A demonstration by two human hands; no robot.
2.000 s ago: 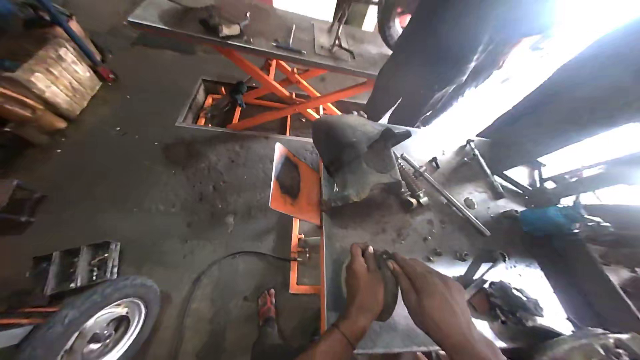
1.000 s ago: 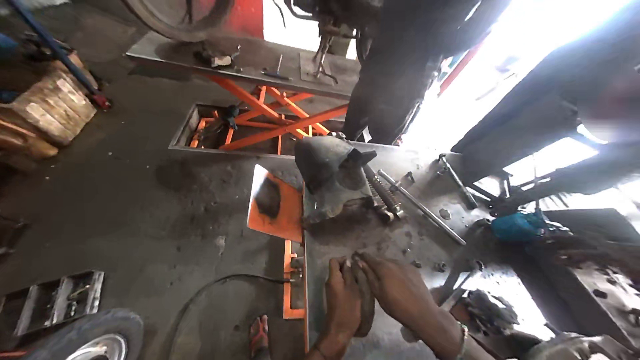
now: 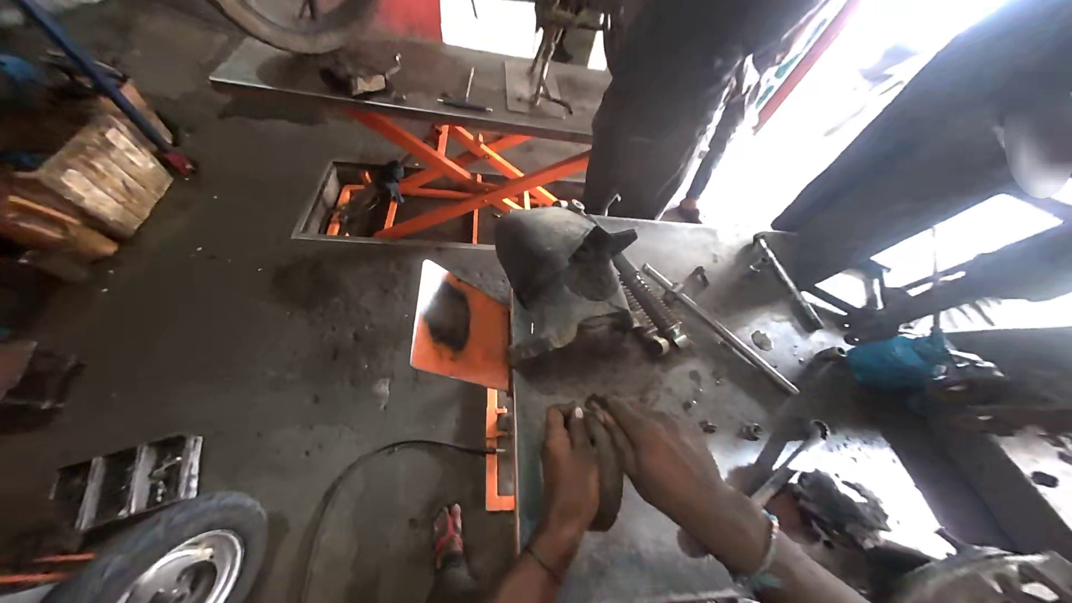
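Observation:
Both my hands hold a dark, rounded, disc-like part [image 3: 606,477], seen nearly edge-on above the metal bench top [image 3: 636,548]. My left hand [image 3: 571,469] grips its left side, fingers at its top edge. On its right side lies my right hand [image 3: 662,456], with the fingertips at the same upper edge; the part's far face is hidden. Beyond my hands rests a dark, curved plastic cover [image 3: 544,251]. Beside it are a coil-spring shock absorber [image 3: 649,301] and a long metal rod [image 3: 724,331]. A few nuts [image 3: 750,431] lie to the right of my hands.
An orange plate [image 3: 461,335] juts from the bench's left edge. A wheel with a tyre [image 3: 188,561] and a metal tray [image 3: 130,481] are at lower left. Behind stands an orange scissor lift [image 3: 469,184]; a person in dark trousers [image 3: 653,117] is near it. A blue bag [image 3: 896,360] lies at right.
Both hands keep hold of the dark part and stay near the same place over the bench. The view has shifted somewhat. The person in dark trousers beyond the bench has changed stance.

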